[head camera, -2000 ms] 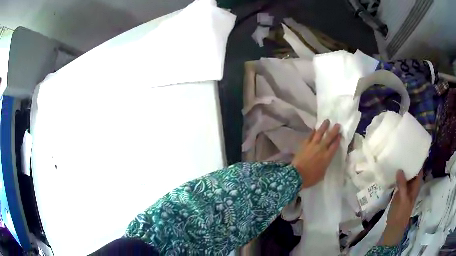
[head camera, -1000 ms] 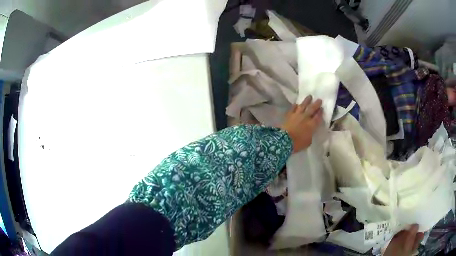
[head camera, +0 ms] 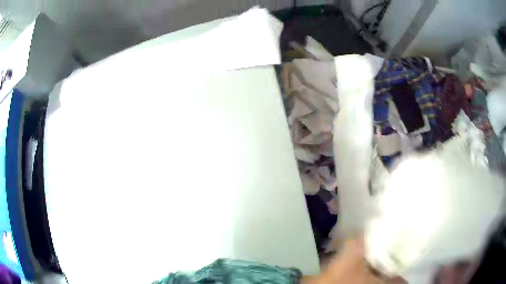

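Observation:
A thick bundle of white cut pieces (head camera: 438, 216) is at the lower right, blurred and large. My right hand (head camera: 458, 273) is at its lower edge, mostly covered by it and cut off by the frame, and grips it. My left hand (head camera: 347, 266) is blurred at the bottom edge, against the bundle's lower left side; its fingers are unclear. A long white strip (head camera: 353, 138) runs from the back toward my left hand, over the scrap pile.
The pale infeed table (head camera: 166, 166) fills the left, with a white cloth (head camera: 244, 44) on its far edge. The blue machine cover (head camera: 14, 183) stands far left. Grey-white scraps (head camera: 313, 105), blue checked cloth (head camera: 410, 77) and dark red fabric (head camera: 452, 105) lie right of the table.
The bundle, lower and spread out a second ago, is now bunched and appears larger. My left hand has left the middle of the long strip and moved down to the bundle.

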